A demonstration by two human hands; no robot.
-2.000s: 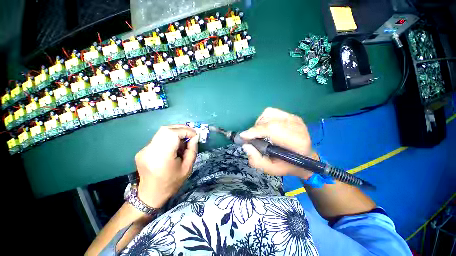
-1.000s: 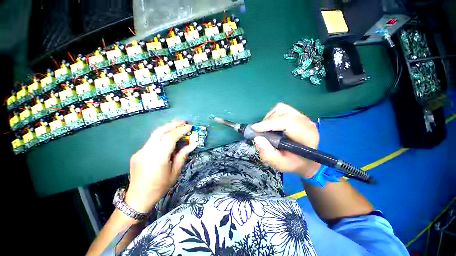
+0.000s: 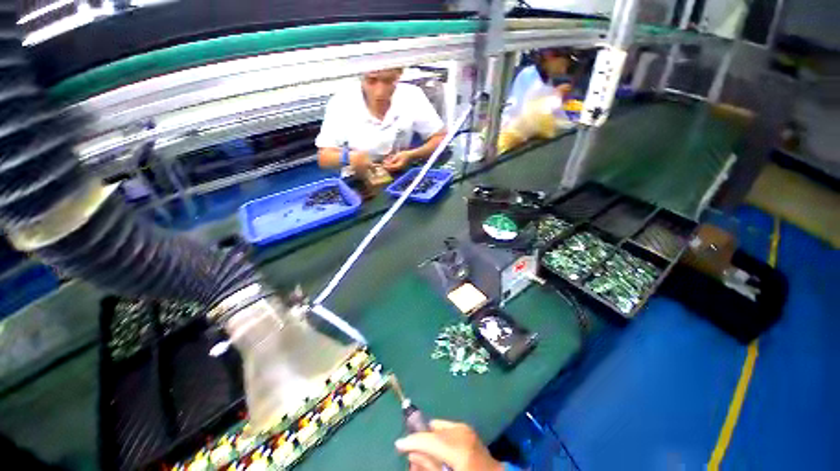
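Note:
My right hand (image 3: 451,447) is at the bottom edge, partly cut off, shut on the soldering iron (image 3: 414,419), whose tip points up and left beside the end of the rows. My left hand is out of the picture. Rows of power boards (image 3: 304,423) with yellow blocks and red wires stand on the green mat at the bottom left, partly hidden by the clear fume hood (image 3: 276,359). A loose pile of small green boards (image 3: 460,350) lies right of the rows, next to the black open cup (image 3: 504,337).
The ribbed hose (image 3: 147,253) crosses the left side. A pale rod (image 3: 396,207) rises from the hood. The soldering station (image 3: 505,269) and yellow sponge (image 3: 467,297) stand behind the pile. Black trays (image 3: 631,308) are at right. A person (image 3: 379,120) sits across, by blue bins (image 3: 299,225).
The view has swung up and outward, bringing in the hood, hose, trays and people. My left hand and its board have left the picture. My right hand still holds the iron.

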